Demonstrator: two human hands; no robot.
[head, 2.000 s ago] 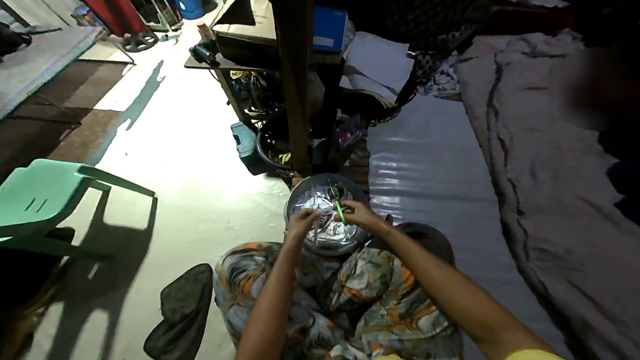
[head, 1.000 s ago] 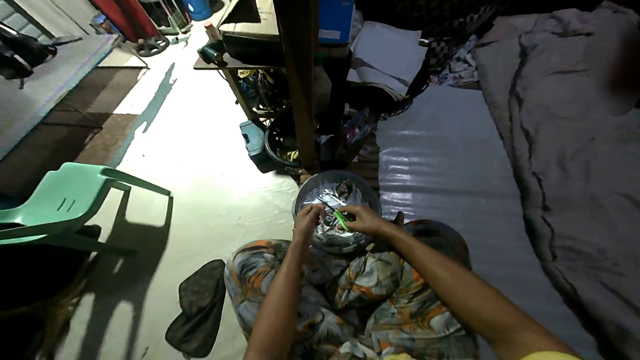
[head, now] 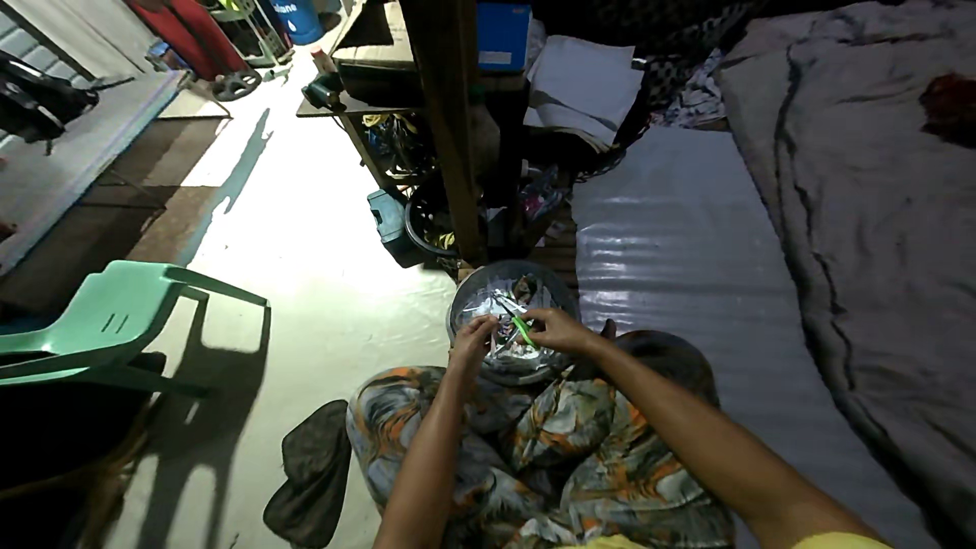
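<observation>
My right hand [head: 555,330] holds green-handled scissors [head: 521,328], whose dark blades point up and to the left. Just left of them is my left hand [head: 476,339], its fingertips pinched together; something small seems to be between them, too small to name. Both hands are over a round dark bin [head: 463,293], which holds crumpled whitish and clear scraps and a dark lump. The bin stands on the floor in front of my crossed legs, in patterned trousers [head: 568,427].
A wooden post [head: 454,130] rises just beyond the bin, beside a black basket [head: 415,229] and a teal container [head: 387,217]. A green plastic chair [head: 130,305] stands left. A dark cloth [head: 313,473] lies by my knee; a grey mat [head: 671,229] lies right.
The scissors in my right hand point more clearly up and left than two seconds ago. Both hands have stayed over the bin.
</observation>
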